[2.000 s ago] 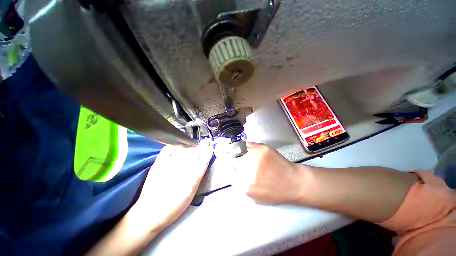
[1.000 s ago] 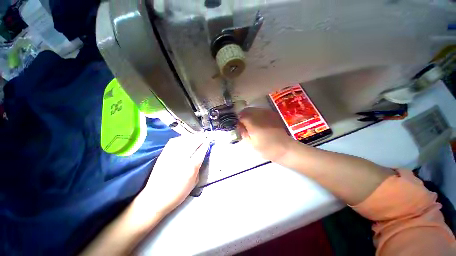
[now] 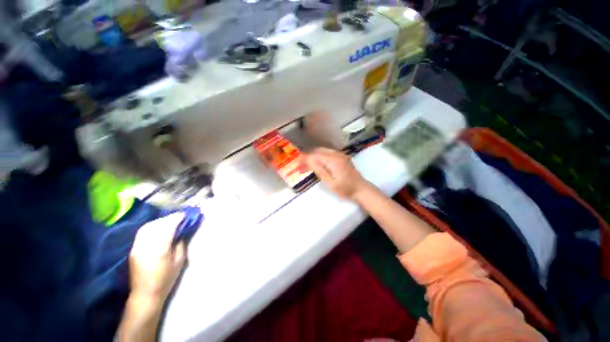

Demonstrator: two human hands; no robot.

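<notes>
My left hand [image 3: 157, 257] holds a bunched edge of the navy fabric [image 3: 114, 250] at the left end of the white machine table, just in front of the needle area. The fabric hangs in dark folds to the left. My right hand [image 3: 336, 175] is at the right edge of the smartphone [image 3: 282, 159], which lies with its red-orange screen up on the machine bed. The hand is blurred, and whether it grips the phone cannot be told. The off-white sewing machine [image 3: 261, 93] stands behind both hands. The lime-green plate [image 3: 107, 198] is left of the needle area.
Thread snips [image 3: 366, 141] lie on the bed right of the phone. A grey-green flat item [image 3: 413, 141] lies at the table's right end. An orange-red crate [image 3: 498, 268] with navy and white pieces stands at the right. A pale purple thread cone [image 3: 182, 50] is behind the machine.
The view has swung back and right, showing the whole machine and the crate. My right hand has left the presser area and moved right to the phone. My left hand has drawn the fabric edge leftward.
</notes>
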